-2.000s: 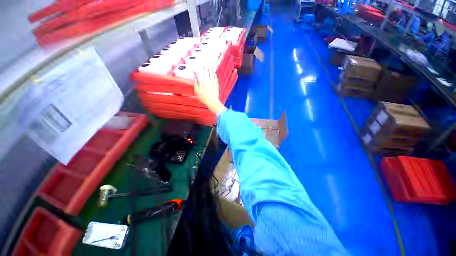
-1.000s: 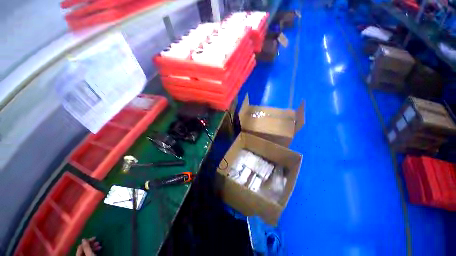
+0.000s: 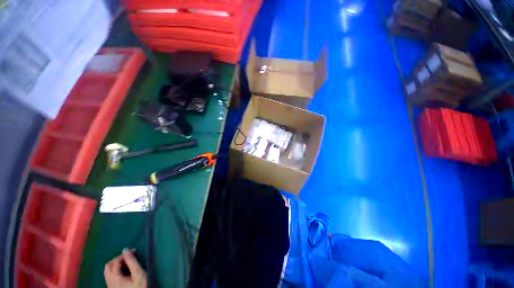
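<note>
A white palm-sized case (image 3: 125, 199) lies on the green bench with a thin dark stick-like tool (image 3: 133, 202) on it. Behind it lie a black-handled tool with an orange part (image 3: 186, 167) and a small mallet with a pale head (image 3: 116, 155). My left hand (image 3: 125, 271) is at the bottom edge, in front of the case and not touching it, partly cut off. Its fingers are curled, thumb and finger close together; blur hides whether anything is between them. My right hand is not in view; blue cloth shows at the lower right.
Red compartment trays (image 3: 90, 118) line the bench's left side. Stacked red trays (image 3: 186, 28) and black boxes (image 3: 186, 84) stand at the back. An open carton (image 3: 276, 175) with white parts is beside the bench's right edge. Cartons (image 3: 445, 73) and red trays (image 3: 456, 138) stand across the blue floor.
My right hand has left the tray stack and gone out of view. My left hand has come in at the bottom. The view has tipped down towards the bench and carton.
</note>
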